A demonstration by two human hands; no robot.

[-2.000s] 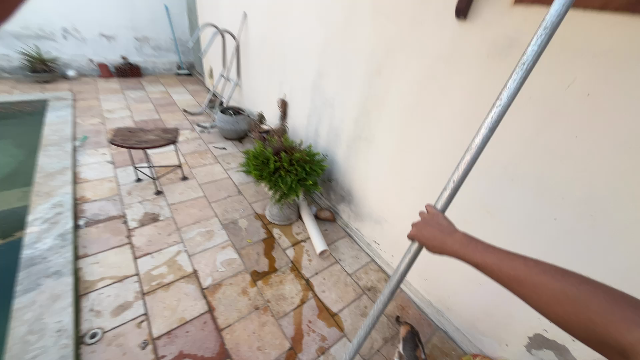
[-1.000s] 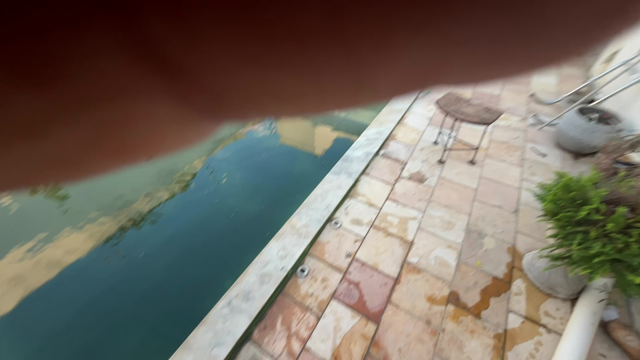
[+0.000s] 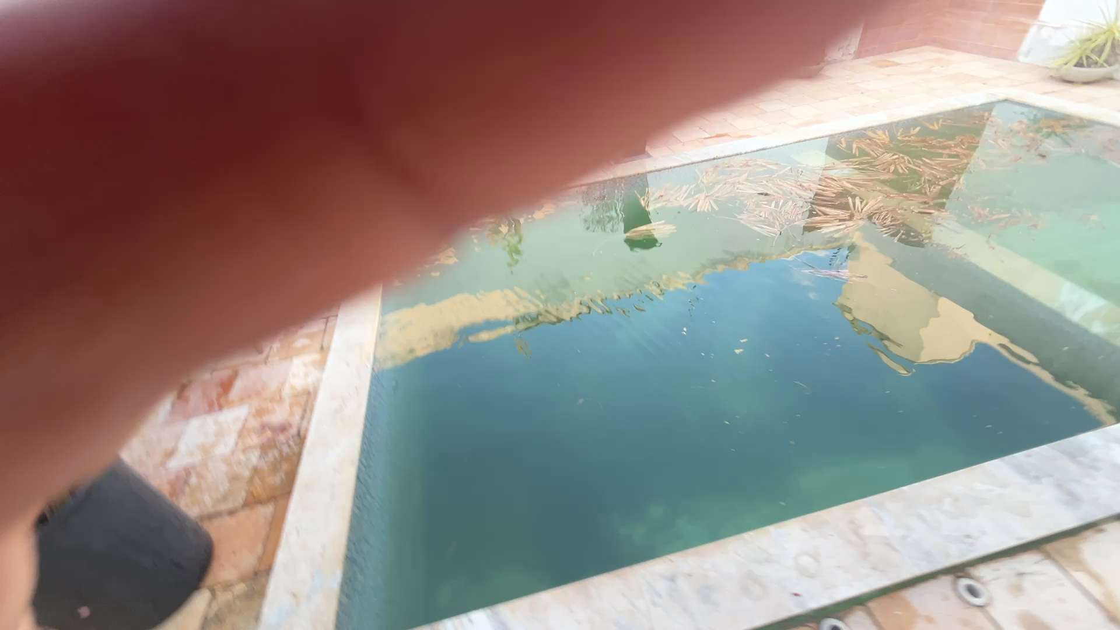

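A blurred part of a hand, seemingly my left hand (image 3: 306, 175), is very close to the camera and covers the upper left of the head view. Its fingers cannot be made out, nor whether it holds anything. My right hand is out of view, and no pole shows. Beyond the blur lies a pool of blue-green water (image 3: 630, 437) framed by pale stone coping (image 3: 814, 556). Long dry leaves (image 3: 875, 179) float in a cluster toward its far side.
At the lower left, a dark pot or bucket (image 3: 127, 547) stands on stone paving (image 3: 210, 437). Round metal fittings (image 3: 971, 591) are set in the paving by the near coping. A potted spiky plant (image 3: 1089, 52) sits at the far right.
The view has swung left from the wall and paving to the pool. My right hand, earlier around a metal pole, has left the view with it. The blurred hand has come across the camera.
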